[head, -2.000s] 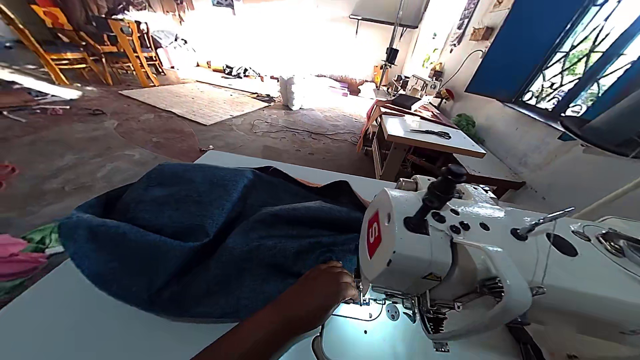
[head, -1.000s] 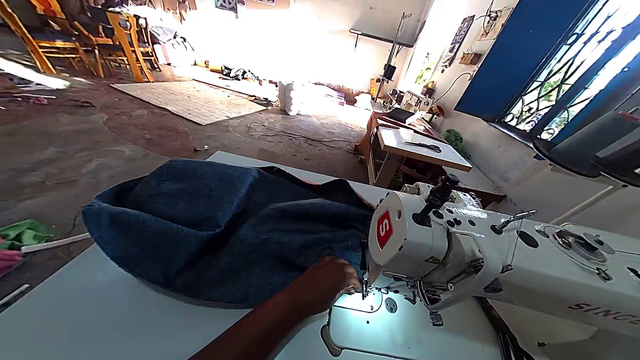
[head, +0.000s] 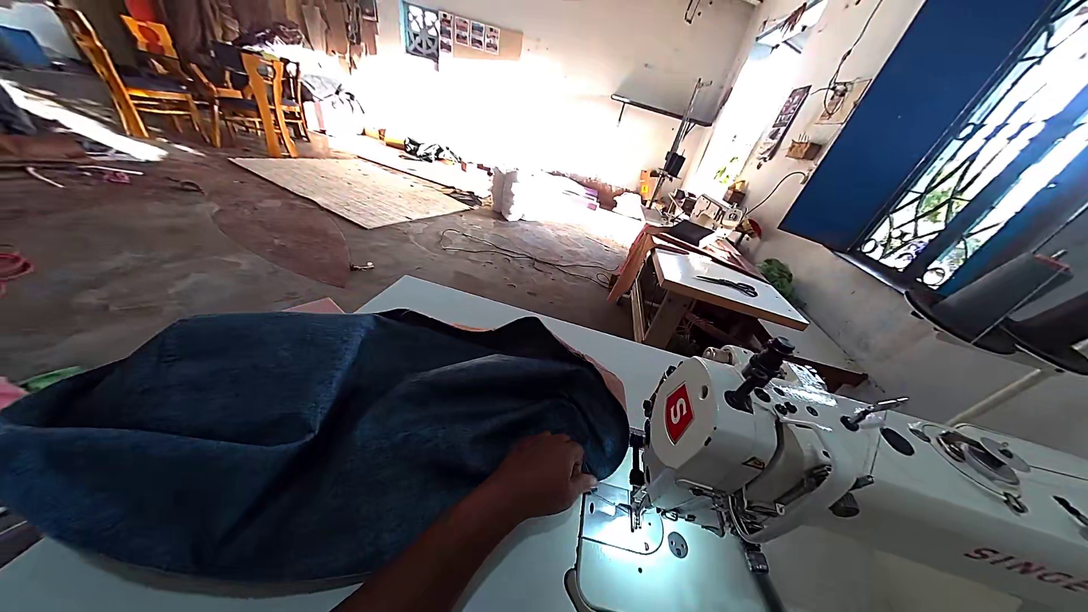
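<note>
A large dark blue fabric piece (head: 280, 442), puffed up and folded, lies on the white table of a Singer sewing machine (head: 722, 433). One hand (head: 548, 476) comes in from the bottom middle and grips the fabric's right edge between thumb and curled fingers, just left of the needle and presser foot (head: 636, 510). It looks like my left hand. The machine's lamp lights the needle plate (head: 625, 531), and no fabric lies under the foot. My right hand is out of view.
Behind the machine stands a small table (head: 722, 289) with black scissors (head: 728, 286) on it. Thread cones (head: 1003, 297) are at the right. A mat (head: 357, 187), cables (head: 527, 255) and wooden chairs (head: 272, 102) are farther back on the floor.
The hand and the fabric have moved left, away from the presser foot, where the hand was close beside the needle before. The view has shifted somewhat.
</note>
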